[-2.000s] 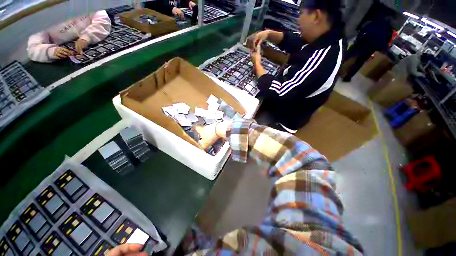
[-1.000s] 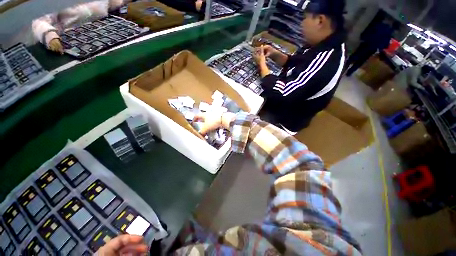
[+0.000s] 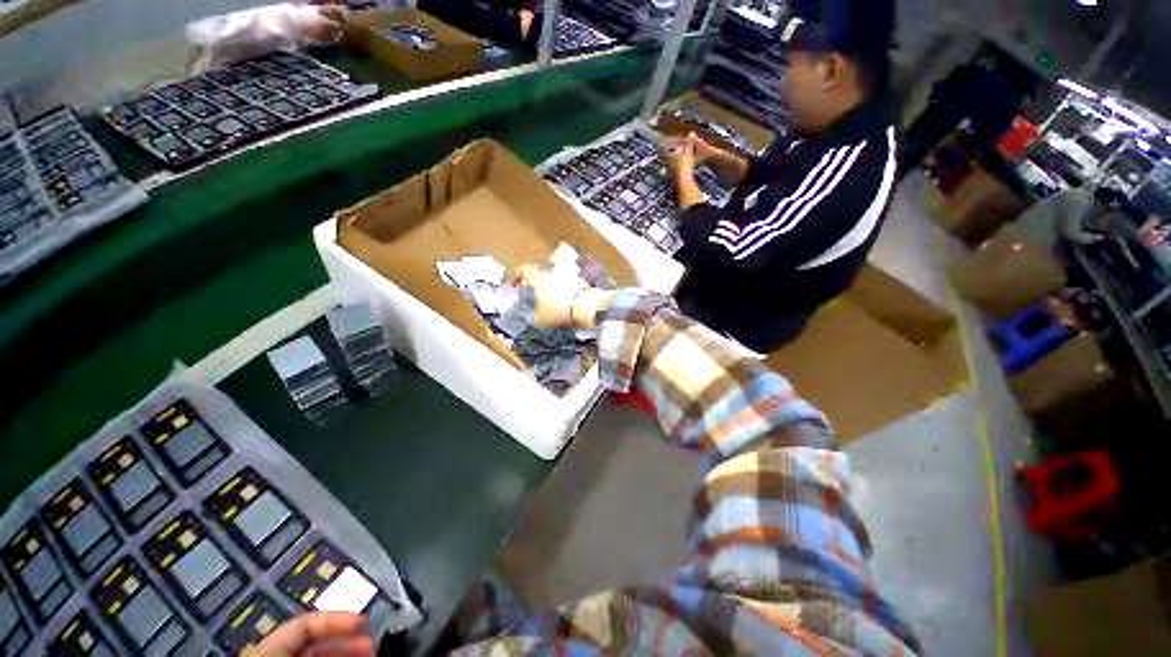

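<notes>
My right hand [image 3: 555, 298] is inside the brown cardboard box in a white outer box [image 3: 450, 383], among loose grey and white flat pieces [image 3: 555, 349]. Its fingers are small and partly hidden, so I cannot tell whether it holds a piece. My left hand [image 3: 315, 635] is cut off by the bottom edge, beside a white piece [image 3: 346, 590] on a black unit in the blister tray [image 3: 285, 562]. Whether its fingers grip anything is unclear. Two stacks of grey pieces [image 3: 306, 375] lie between tray and box.
A green conveyor [image 3: 244, 276] runs beyond the worktop, with filled trays [image 3: 238, 109] on its far side. A person in a black striped jacket [image 3: 803, 212] works at the right beside another tray [image 3: 623, 180]. An open carton [image 3: 873, 347] and a red stool [image 3: 1072, 494] are on the floor.
My right hand has moved further up in the box, and more grey pieces show below it. My left hand has drawn slightly down from the white piece. The pink-sleeved person has mostly left view.
</notes>
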